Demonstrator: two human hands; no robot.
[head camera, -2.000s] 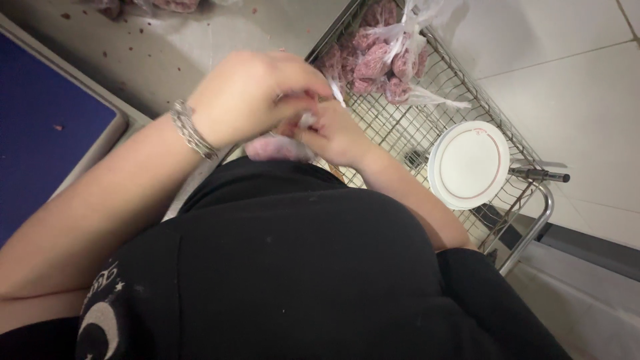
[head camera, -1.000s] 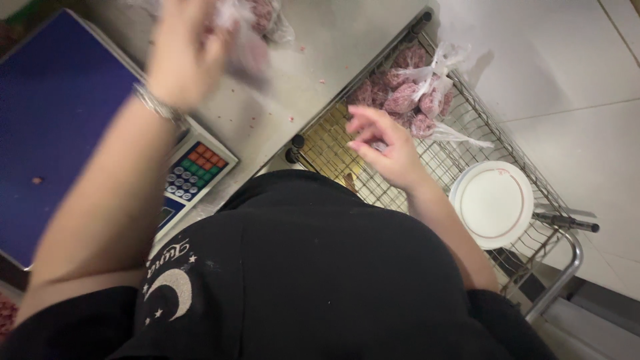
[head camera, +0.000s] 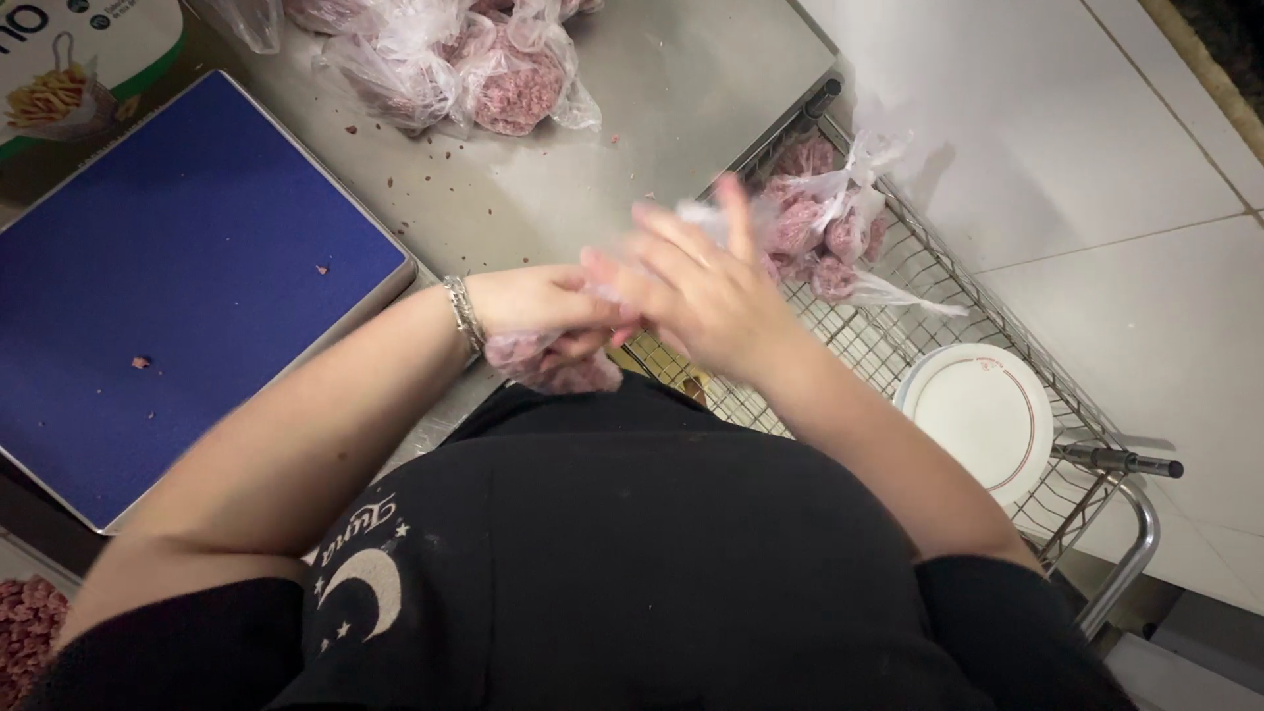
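Observation:
A clear plastic bag of ground meat (head camera: 553, 365) hangs under my left hand (head camera: 548, 301), whose fingers are closed around its upper part. My right hand (head camera: 716, 301) meets the left at the fingertips, its fingers spread and blurred. Thin plastic shows behind those fingers; whether they grip it cannot be told. More bags of ground meat (head camera: 513, 89) lie on the steel counter (head camera: 494, 212) beyond my hands. To the right, knotted bags of meat (head camera: 800, 227) rest in a wire rack (head camera: 849, 336).
A blue-topped scale or board (head camera: 207, 276) with meat crumbs lies at left. White plates (head camera: 978, 425) sit on the rack, near its metal handle (head camera: 1136, 553). Loose ground meat (head camera: 30, 632) shows at the lower left edge. Pale tiles (head camera: 1106, 316) are at right.
My left hand has come back from the counter's bags toward my body with a bag of meat in it. My right hand, apart from it one second ago, is now against it.

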